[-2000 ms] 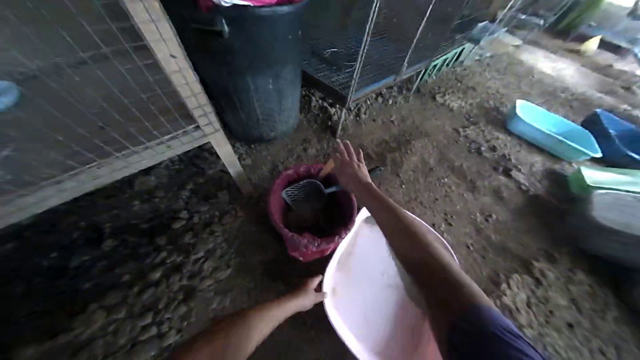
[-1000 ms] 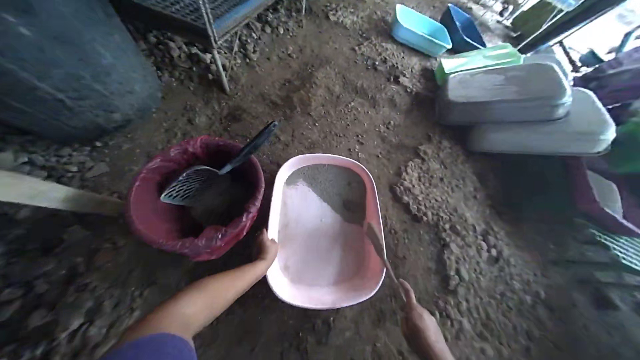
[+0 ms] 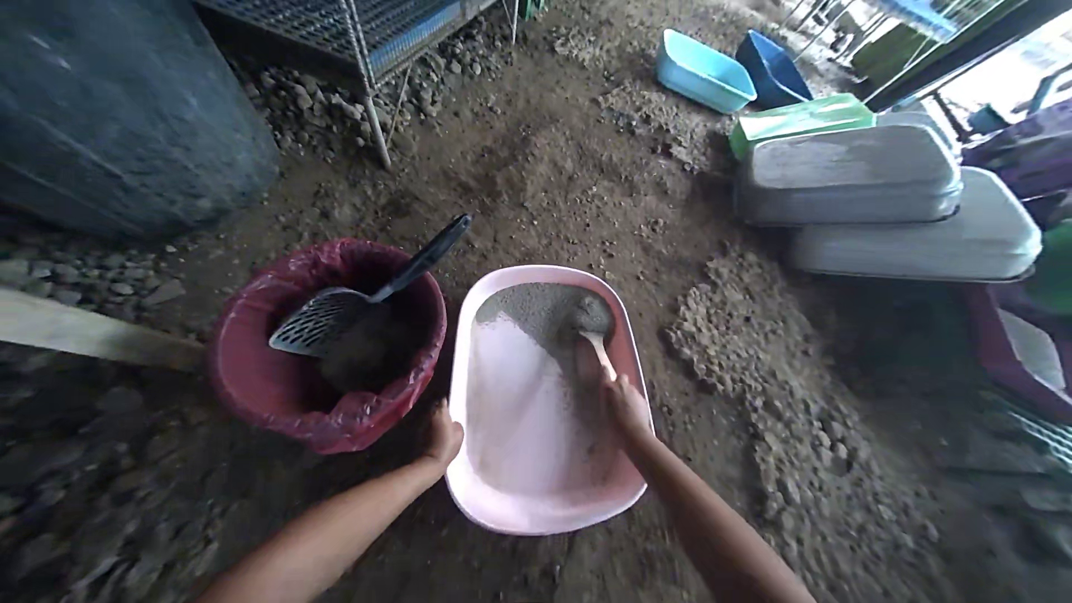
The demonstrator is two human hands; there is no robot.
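A pink plastic litter tray (image 3: 536,452) lies on the dirt ground in front of me, with grey granular litter (image 3: 536,306) gathered along its far end and right side. My left hand (image 3: 444,435) grips the tray's left rim. In my right hand (image 3: 626,406) is the handle of a wooden spoon (image 3: 600,356), its head in the litter at the far right corner. Left of the tray stands a bucket lined with a red plastic bag (image 3: 243,360). A slotted litter scoop (image 3: 322,318) with a black handle rests in it, the handle leaning over the rim.
A large dark bin (image 3: 126,126) and a wire cage (image 3: 368,50) stand at the upper left. A wooden leg (image 3: 92,327) reaches toward the bucket. At the right are stacked upturned trays (image 3: 846,176), a light blue tray (image 3: 703,75) and a dark blue one (image 3: 770,67).
The spoon's head has moved from the tray's right side to the litter at its far end. Two seconds ago my right hand was over the bucket and the tray was tilted beside it.
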